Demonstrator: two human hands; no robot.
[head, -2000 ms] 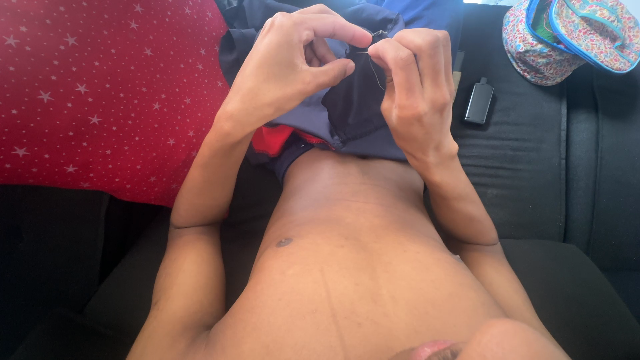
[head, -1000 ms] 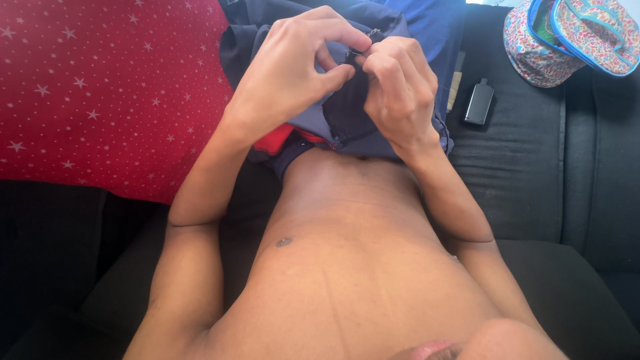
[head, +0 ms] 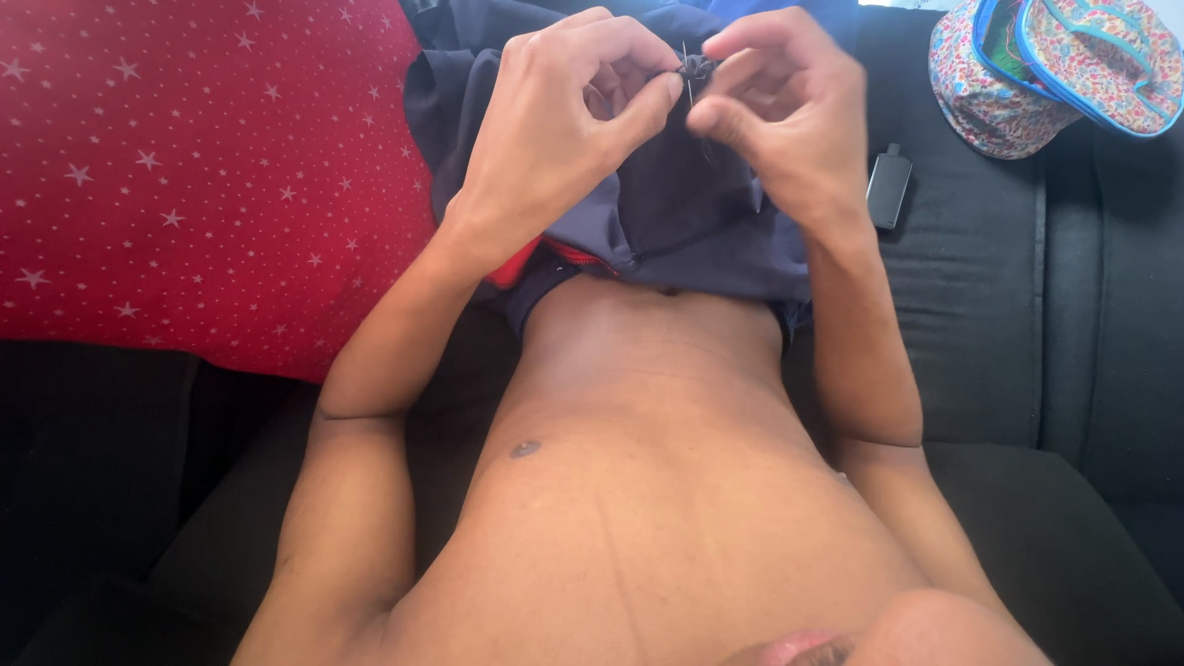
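Observation:
Navy fabric of a garment (head: 694, 203) lies over my lap, with a red zipper (head: 581, 254) at its edge. Above it, my left hand (head: 573, 120) pinches a small gathered bit of dark fabric (head: 696, 69) between thumb and forefinger. A thin sewing needle (head: 689, 91) stands upright in or against that bit. My right hand (head: 791, 111) is just to the right, its thumb and forefinger apart around the needle; whether its other fingers touch the fabric cannot be told. A fine dark thread hangs below the needle.
A red cloth with stars (head: 203, 166) covers the left side. On the black sofa (head: 971, 305) to the right lies a small black device with a narrow tip (head: 889, 190). Behind it sits a floral zippered pouch (head: 999, 102) with blue trim, its lid raised.
My right hand's thumb and forefinger have parted, and the hand has moved a little right from the small bit of fabric. My left hand keeps its pinch. The needle shows plainly now.

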